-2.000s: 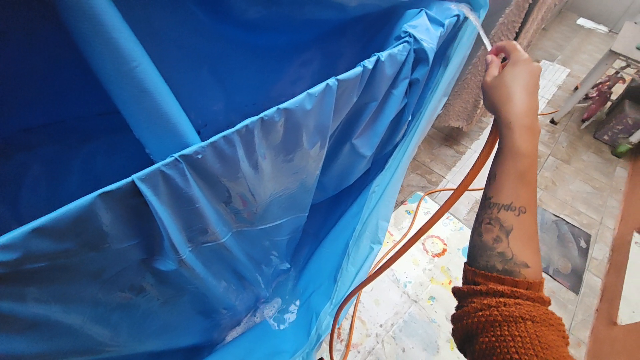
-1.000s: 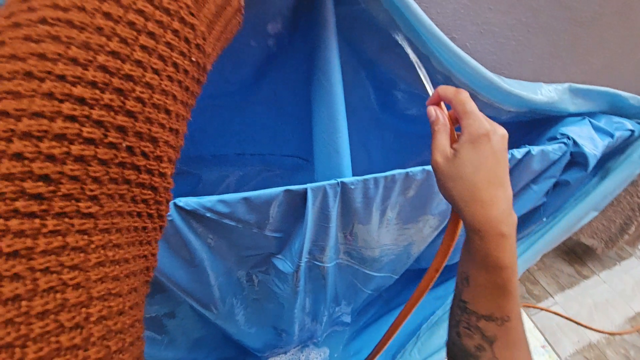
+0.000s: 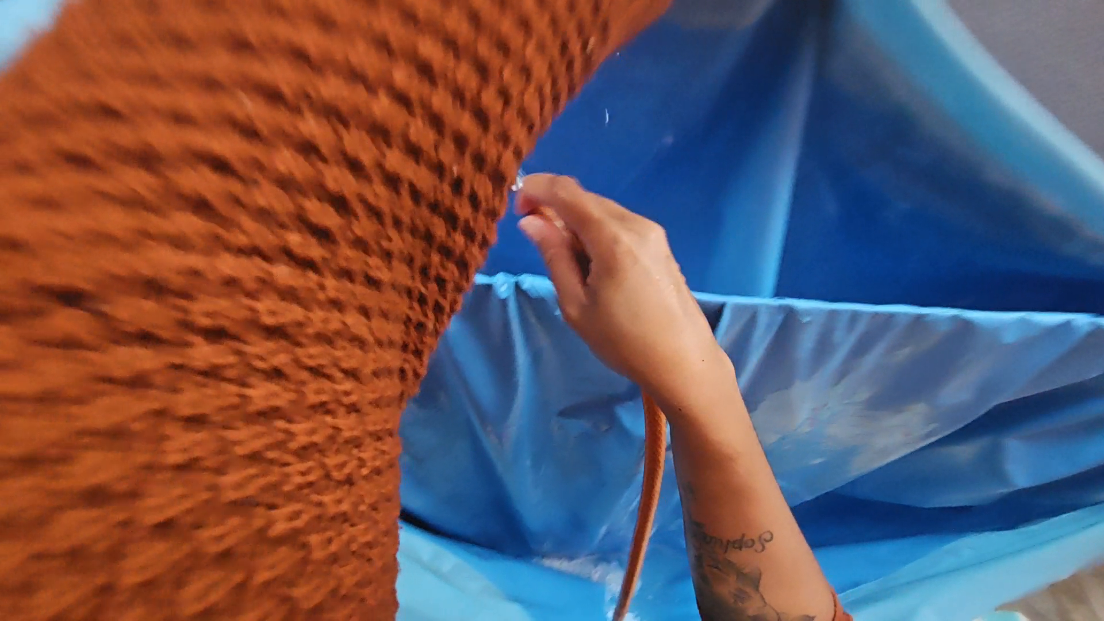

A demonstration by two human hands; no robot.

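Note:
My right hand [image 3: 617, 276] is closed around an orange hose [image 3: 649, 483] near its end, thumb and forefinger together at the tip. A little water [image 3: 517, 182] shows at the fingertips, beside my other sleeve, and a few drops hang in the air above. The hose runs down behind my wrist. Around the hand is blue plastic sheeting [image 3: 862, 388], wrinkled and wet, with a straight upper edge crossing behind my hand. My left hand is out of view; an orange knitted sleeve [image 3: 216, 328] fills the left side and hides what lies behind it.
A light blue rim [image 3: 992, 103] of the same plastic curves down the upper right, against a grey wall [image 3: 1052, 52]. Behind the straight edge a deep blue hollow [image 3: 906, 198] has a lighter upright tube or fold. A bit of floor [image 3: 1065, 599] shows at the lower right.
The view has swung left. My right hand, earlier at the plastic's far right corner, has moved left along it with the hose. The orange sleeve has come in from the left.

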